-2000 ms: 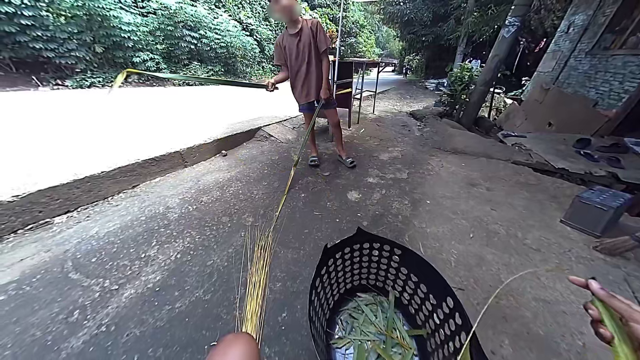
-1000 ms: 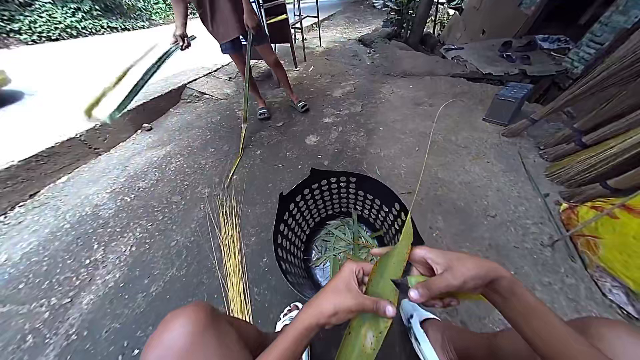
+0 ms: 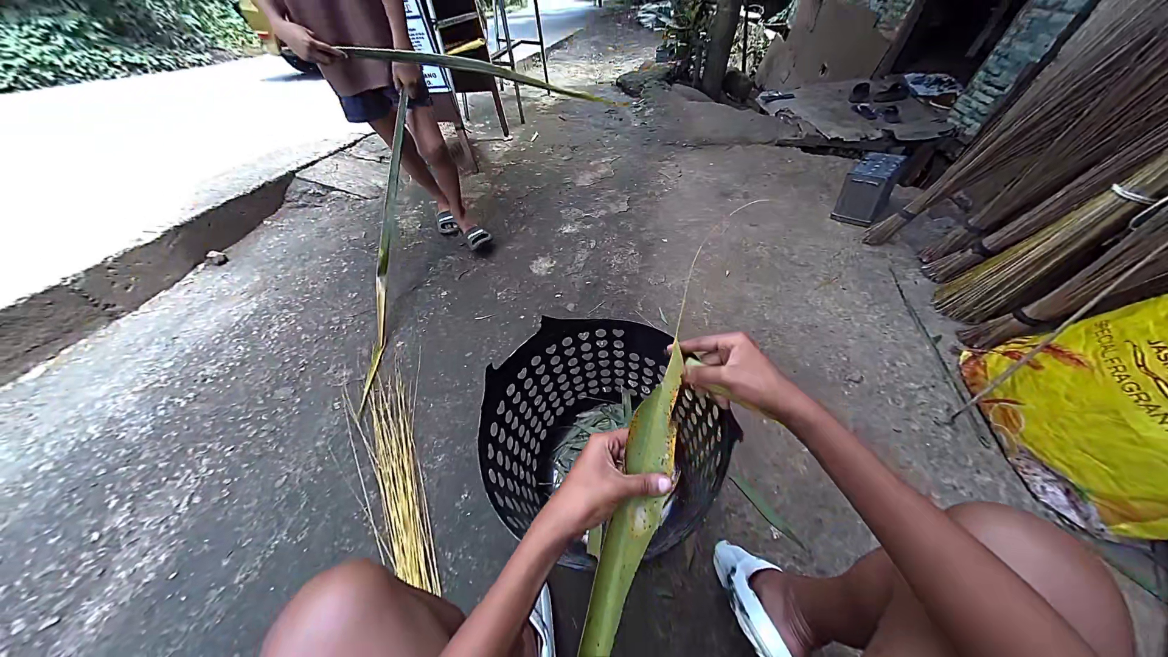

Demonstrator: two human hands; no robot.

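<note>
My left hand [image 3: 613, 484] grips a long green-yellow palm leaflet [image 3: 630, 511] with brown spots, thumb on top. At the leaflet's narrow end, my right hand [image 3: 735, 372] pinches its edge; whether a knife is in that hand cannot be told. A thin bare midrib curves up and away from the tip. Beneath both hands stands a black perforated plastic basket [image 3: 511, 438] with green leaf strips [image 3: 598, 424] inside. A bundle of yellow leaf midribs [image 3: 401, 502] lies on the ground left of the basket, by my knee.
A person [image 3: 374, 64] stands ahead at left, a long leaflet in each hand. Stick bundles [image 3: 1049, 201] lean at the right above a yellow printed sack [image 3: 1086, 411]. A dark box [image 3: 867, 187] sits near them. A raised concrete edge [image 3: 182, 246] runs along the road.
My right hand has moved up along the leaflet to its tip, away from my left hand. The person ahead has swung one leaflet across to the right.
</note>
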